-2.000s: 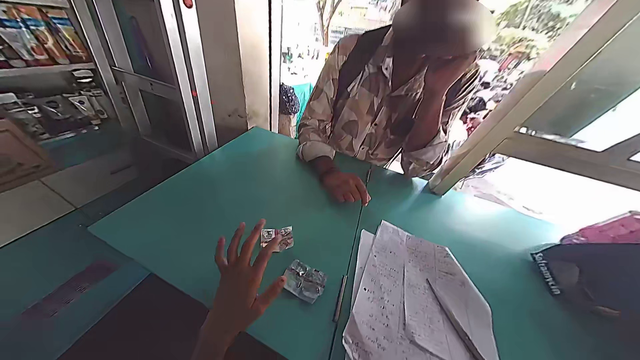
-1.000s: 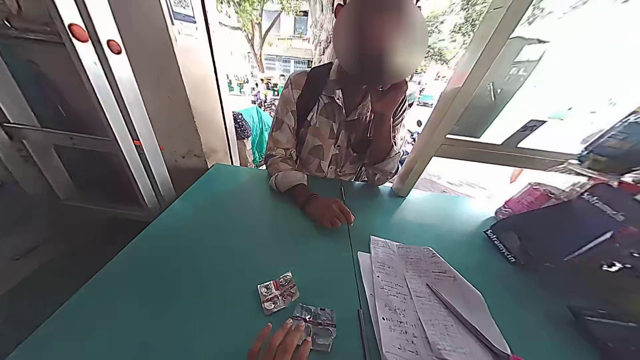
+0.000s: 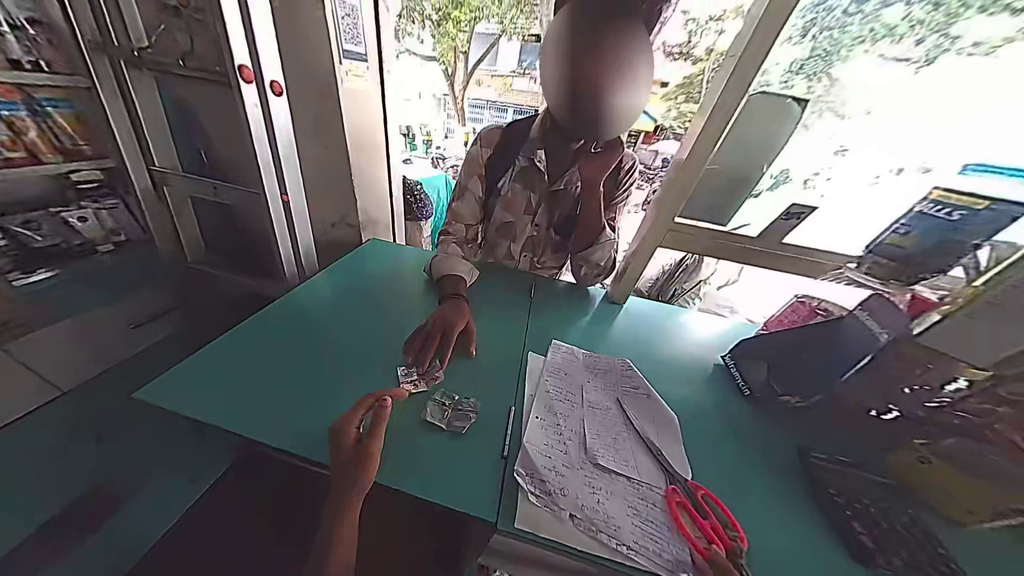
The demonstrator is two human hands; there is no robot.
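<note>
My left hand (image 3: 360, 440) is over the near edge of the green counter (image 3: 320, 352), its index finger reaching to the edge of a small cut blister strip piece (image 3: 414, 379). Nothing shows held in it. The other person's hand (image 3: 445, 334) rests with fingertips on that same piece. A second blister piece (image 3: 451, 411) lies just right of and nearer than the first. Of my right hand (image 3: 714, 565), only a fingertip area shows at the bottom edge, against the red handles of scissors (image 3: 704, 516); its grip is hidden. The scissors' blades lie over handwritten papers (image 3: 572, 424).
A pen (image 3: 508, 432) lies beside the seam between the counter panels. At right are a dark box (image 3: 808, 352) bearing writing and a dark keypad-like device (image 3: 880, 512). A person in a patterned shirt (image 3: 520, 208) stands across the counter, beside a window frame (image 3: 704, 152).
The other person's hand has moved from beside the counter seam onto the farther blister piece. My left hand, spread two seconds ago, now has its index finger extended toward that piece.
</note>
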